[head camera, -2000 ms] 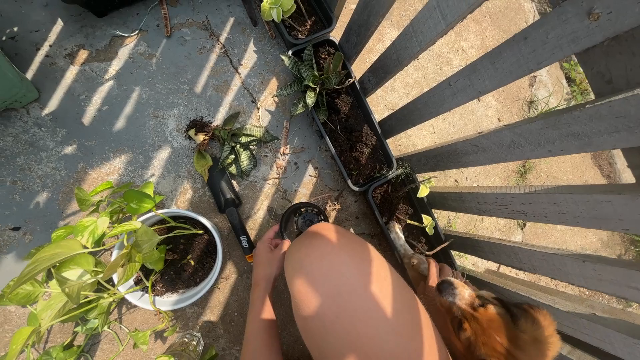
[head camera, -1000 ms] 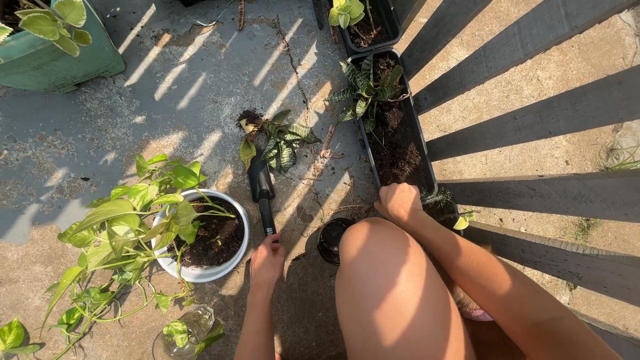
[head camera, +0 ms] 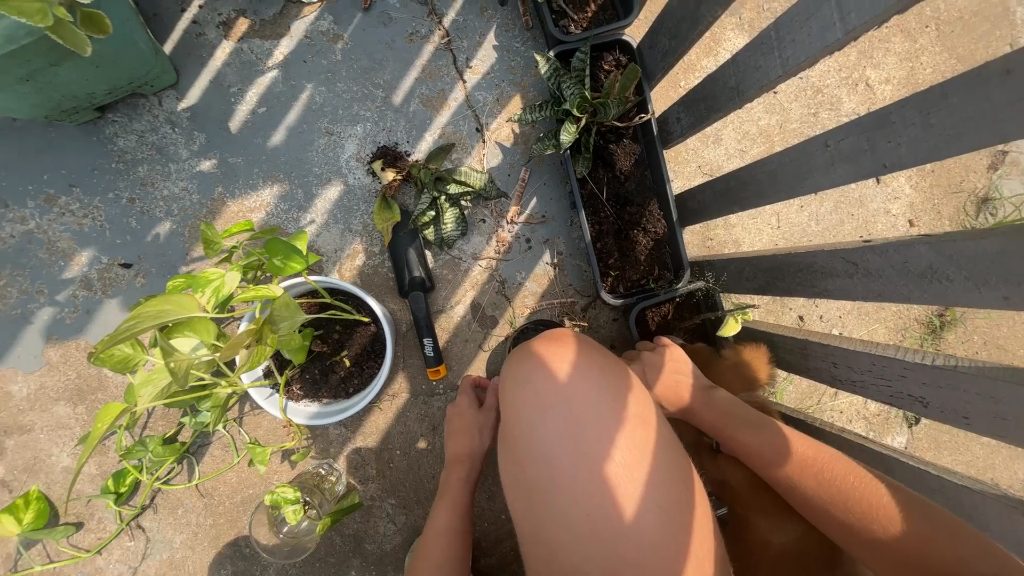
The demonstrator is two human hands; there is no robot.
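My left hand [head camera: 472, 412] is low beside my bent knee, fingers drawn together close to a round black pot [head camera: 512, 340] that the knee mostly hides; whether it grips anything is unclear. A black hand trowel [head camera: 420, 300] with an orange handle end lies just up and left of that hand. An uprooted variegated plant [head camera: 448, 196] with soil on its roots touches the trowel's blade. My right hand [head camera: 668, 372], fingers curled, is at the near edge of a small black planter [head camera: 680, 312]; its grasp is hidden. Above stands a long black planter [head camera: 588, 240] with soil and a striped-leaf plant [head camera: 584, 100].
A white pot [head camera: 388, 344] with a trailing pothos stands left, near a glass vessel [head camera: 292, 520] with a leafy cutting. Brown animal fur [head camera: 744, 488] shows under my right arm. Grey fence slats [head camera: 848, 268] border the right; a green container [head camera: 104, 68] stands upper left.
My left hand has moved off the trowel handle's end, closer to the knee. My right hand has shifted from the long planter's near end to the small planter. The dog's face no longer shows.
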